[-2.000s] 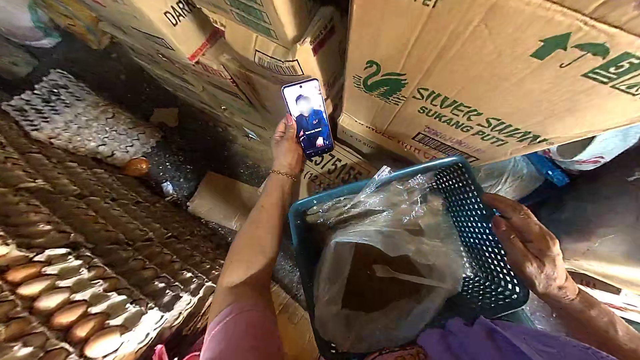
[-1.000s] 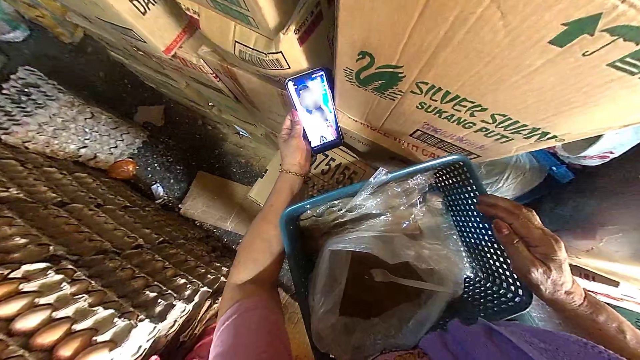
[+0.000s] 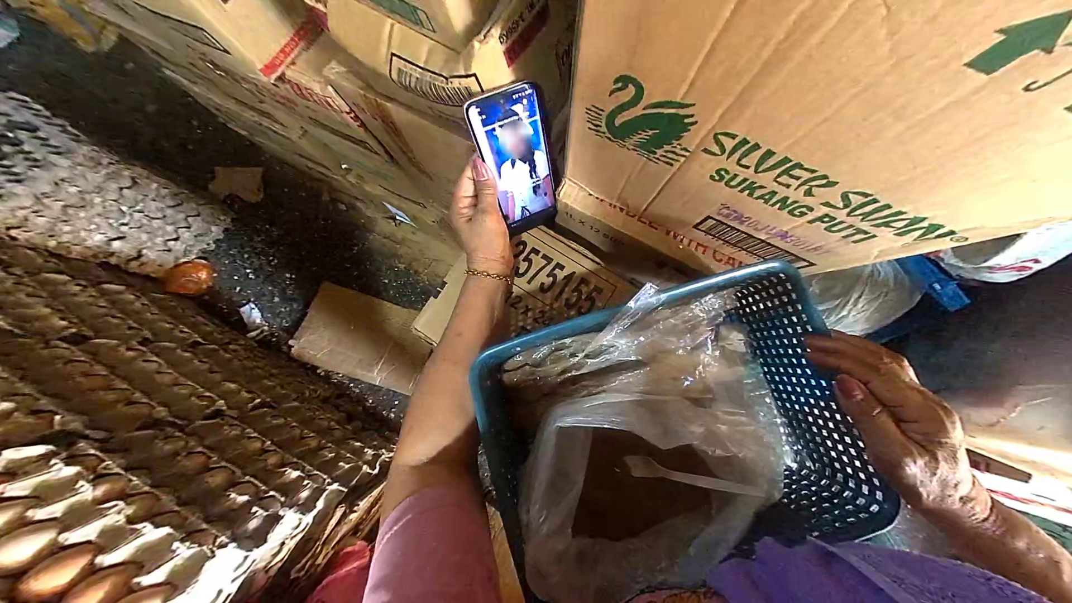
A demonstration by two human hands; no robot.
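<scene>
My left hand (image 3: 486,218), with a bracelet at its wrist, holds a lit smartphone (image 3: 512,159) upright, the thumb along its left edge. A picture of a person shows on the screen. My right hand (image 3: 909,419) grips the right side of a blue plastic basket (image 3: 825,419), fingers at the rim. Inside the basket lies a clear plastic bag (image 3: 578,410), crumpled at the top, around dark brown contents. A pale plastic utensil, like a spoon or fork (image 3: 695,477), lies over the brown contents. Purple cloth (image 3: 888,569) touches the basket's near side.
Large cardboard boxes (image 3: 804,100) stand beyond the basket, close to the phone. Egg trays (image 3: 167,419) with brown eggs (image 3: 59,569) fill the lower left. A flat cardboard piece (image 3: 360,335) and an orange-brown object (image 3: 190,277) lie at the left. Plastic bags (image 3: 863,289) sit at the right.
The picture on the phone screen has changed. Both hands keep their holds, the left on the phone and the right on the basket.
</scene>
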